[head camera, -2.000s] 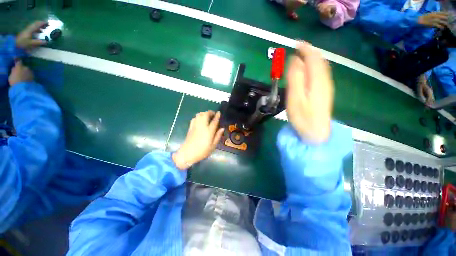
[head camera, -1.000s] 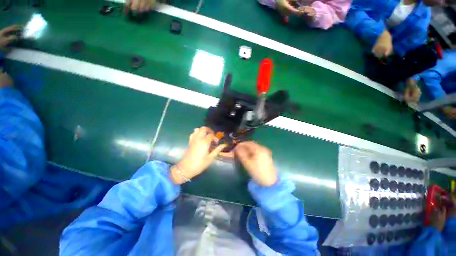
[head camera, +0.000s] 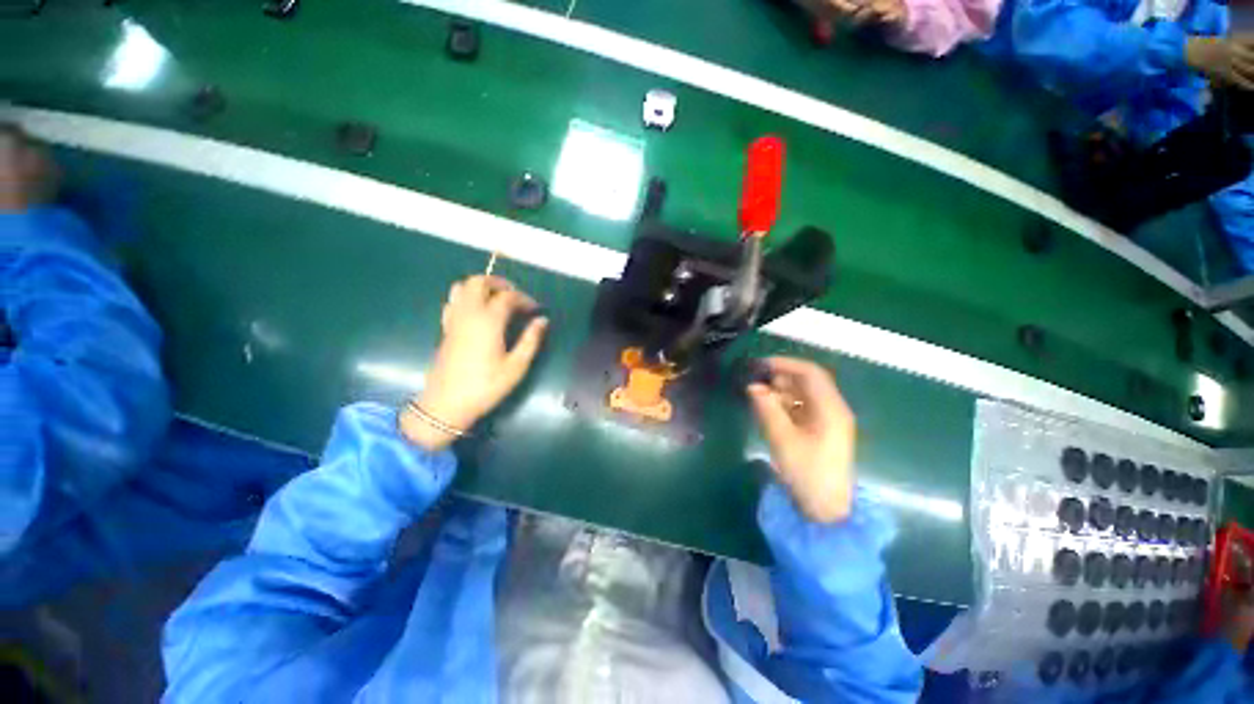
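Note:
The black press fixture (head camera: 660, 296) stands on the green bench with its red clamp handle (head camera: 762, 184) upright. The orange locating nest (head camera: 641, 387) shows on its base with no round part in it. My left hand (head camera: 481, 344) is left of the fixture, fingers apart and empty, over the bench near the belt rail. My right hand (head camera: 811, 424) is right of the fixture with thumb and fingers closed on a small dark part (head camera: 756, 371), partly hidden and blurred.
The green conveyor belt (head camera: 344, 83) runs behind the fixture between white rails, with several dark parts and a white-faced part (head camera: 659, 109). A clear blister tray (head camera: 1011, 550) of round black parts lies right, a red bin (head camera: 1228, 571) beyond it. Other workers' sleeves show left and across.
My hands have parted from the nest, the left moving left and the right moving right. The orange nest is now uncovered. Earlier, a round dark part sat in it.

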